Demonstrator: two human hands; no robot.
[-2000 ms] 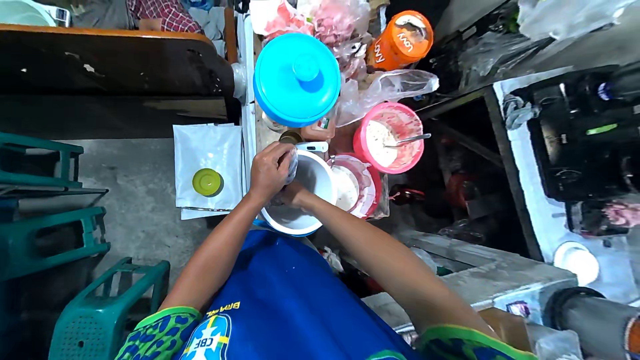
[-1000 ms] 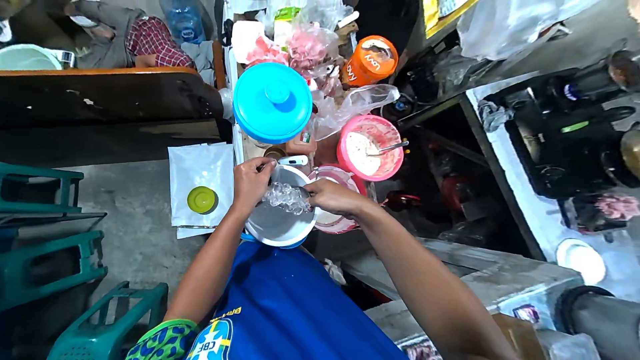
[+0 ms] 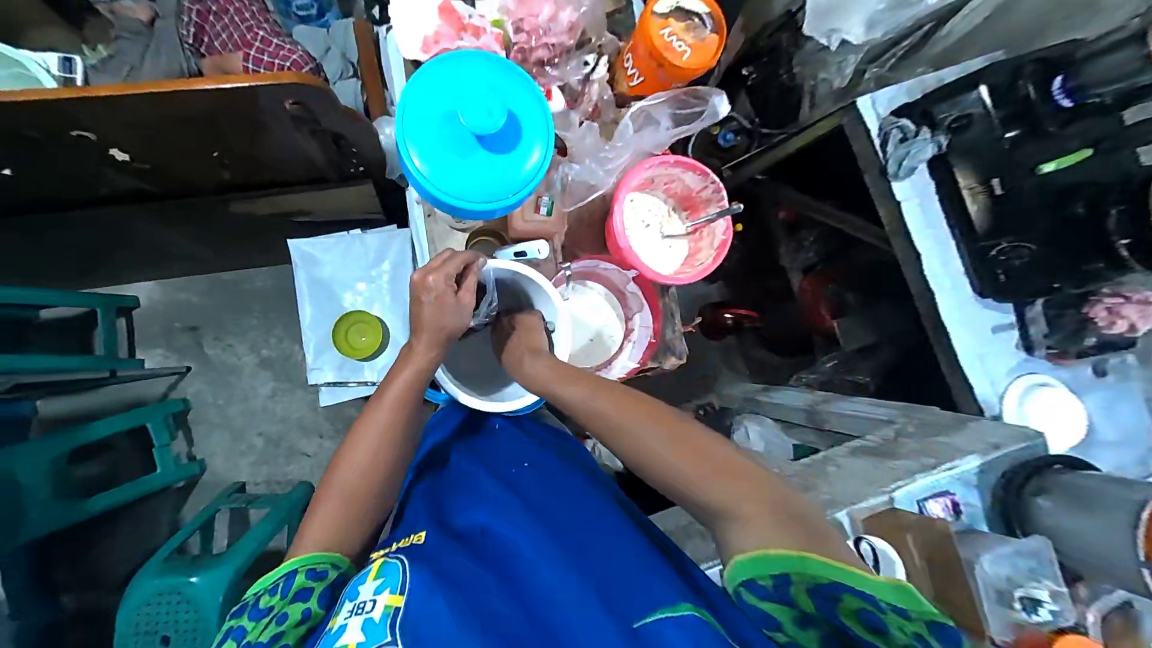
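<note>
A white bucket (image 3: 486,382) stands right in front of my body. At its upper left rim my left hand (image 3: 445,299) pinches the edge of a clear plastic bag (image 3: 487,302) that hangs inside. My right hand (image 3: 522,340) reaches down into the bucket; its fingers are hidden, so what they hold cannot be told. Right of the bucket is a pink tub of white batter (image 3: 591,324) with a metal handle at its rim. Above that stands a pink bucket (image 3: 670,219) with white mix and a spoon (image 3: 711,219). A blue lidded container (image 3: 475,130) is beyond.
A green lid or dish (image 3: 358,335) lies on white plastic sheets (image 3: 310,274) at the left. Green plastic stools (image 3: 211,549) stand at lower left. An orange tub (image 3: 670,47) and plastic bags are at the top. A stove (image 3: 1008,243) is at the right; a person sits at upper left.
My right hand has gone down into the white bucket. One second ago both hands held the clear bag spread over it; now the bag hangs at the left side by my left hand.
</note>
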